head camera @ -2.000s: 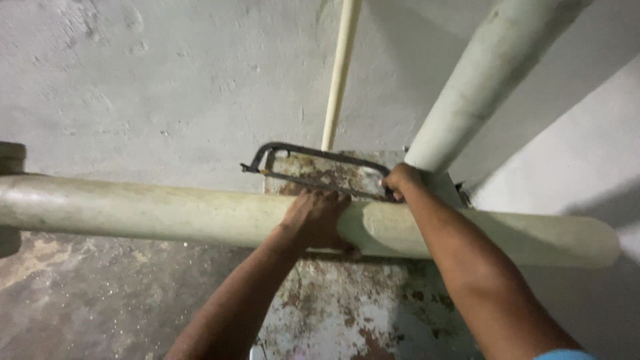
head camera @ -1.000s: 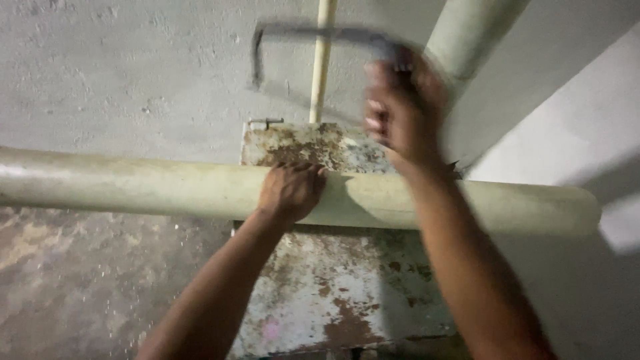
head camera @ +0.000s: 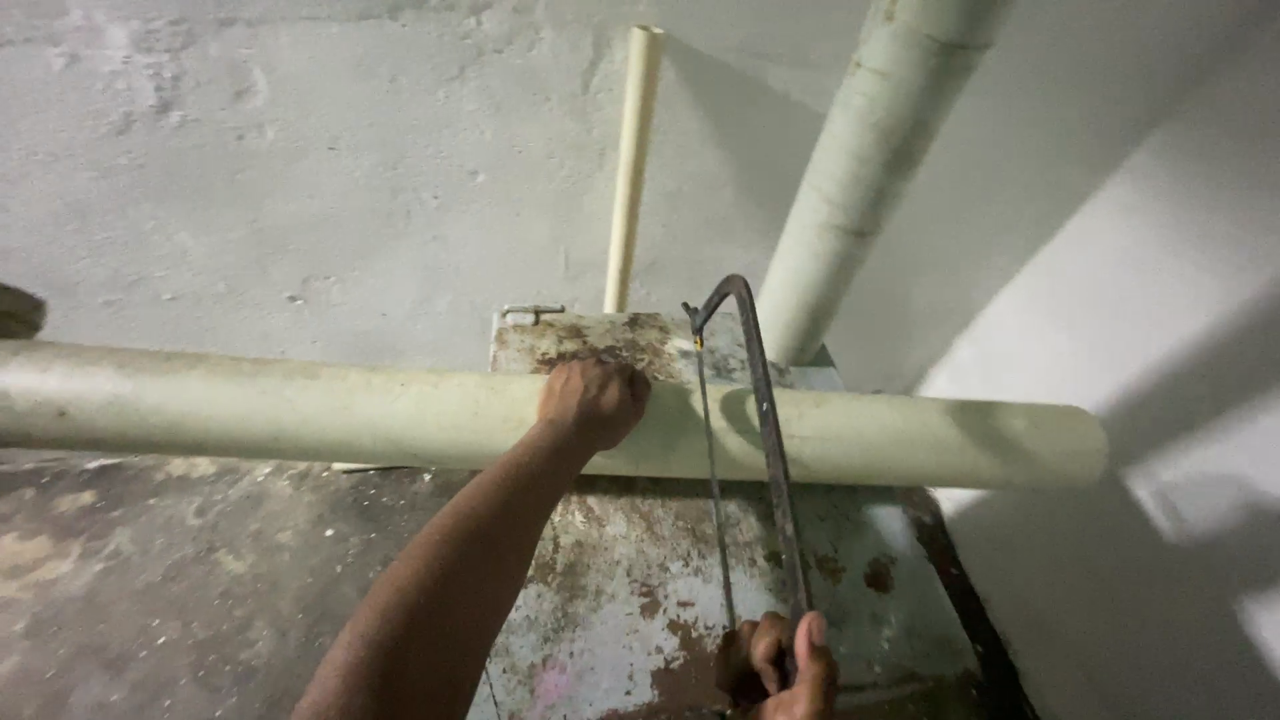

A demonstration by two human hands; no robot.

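Note:
A long, pale plastic pipe lies crosswise over a paint-worn, rusty bench top. My left hand presses on top of the pipe near its middle, fingers curled over the far side. My right hand, low in the view, grips the handle of a hacksaw. The saw's frame points away from me, and its thin blade passes over the pipe just right of my left hand. Whether the blade touches the pipe cannot be told. The handle is mostly hidden by my fingers.
A thin cream pipe and a thick pale pipe lean against the grey wall behind the bench. A small metal bolt lies at the bench's far left corner. Stained floor shows at the left.
The hacksaw, sideways beyond the pipe and then raised, is now turned lengthwise across it. My right hand has come down to the near side. My left hand stays on the pipe.

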